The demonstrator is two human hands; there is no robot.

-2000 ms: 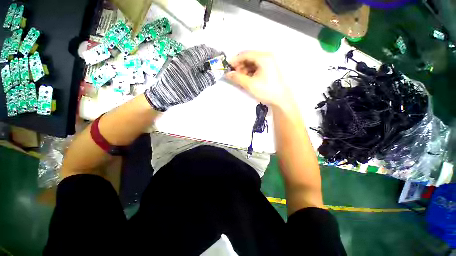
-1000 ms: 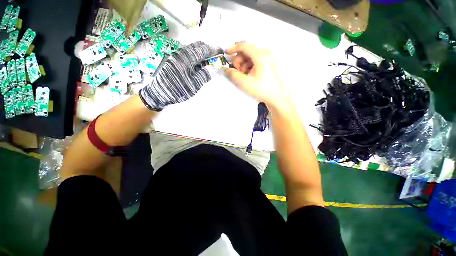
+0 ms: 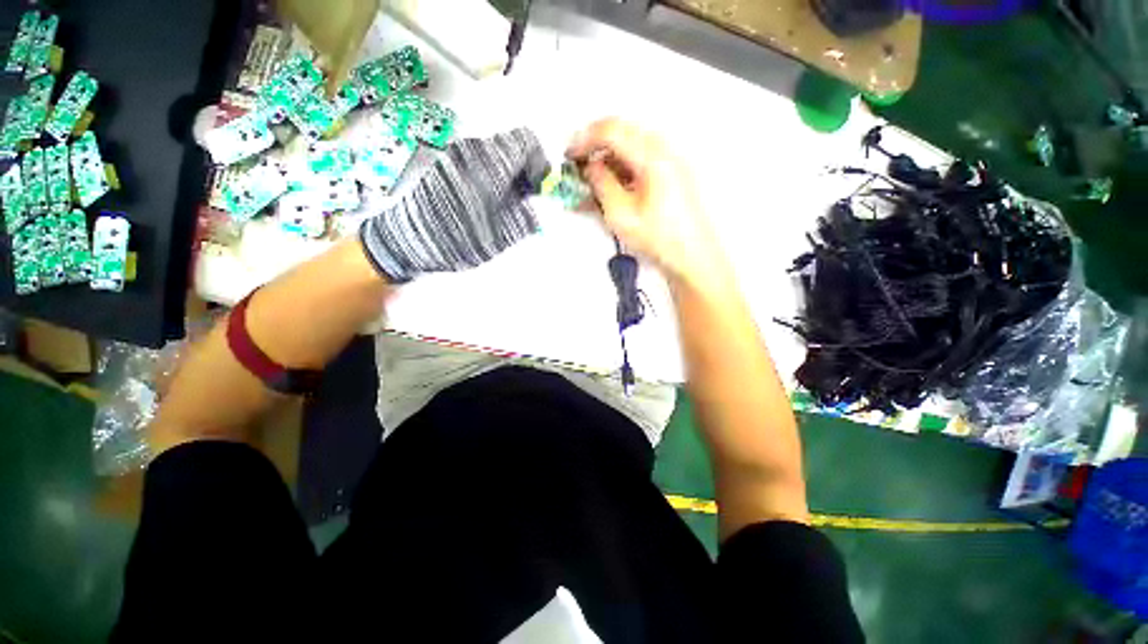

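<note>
My left hand (image 3: 460, 208), in a grey-and-white striped glove, is closed at the left edge of a small green circuit board (image 3: 567, 189). My bare right hand (image 3: 636, 183) has its fingertips at the board's right side, where the black cable meets it. The fingers hide part of the board, and it is blurred. The bundled black cable (image 3: 626, 287) hangs from there down over the white work surface (image 3: 529, 296), with its plug toward the near edge. A thin dark rod (image 3: 515, 44) points down at the top edge.
Loose green boards (image 3: 321, 157) lie heaped at left, and board rows (image 3: 50, 201) lie on a black surface. A black cable pile (image 3: 932, 283) sits at right on clear plastic (image 3: 1083, 340). A wooden stand (image 3: 831, 38) is at the far edge.
The board in the hands has turned, showing green instead of blue and white. My gloved hand has shifted slightly down. The cable bundle has moved left and hangs clear of the right forearm.
</note>
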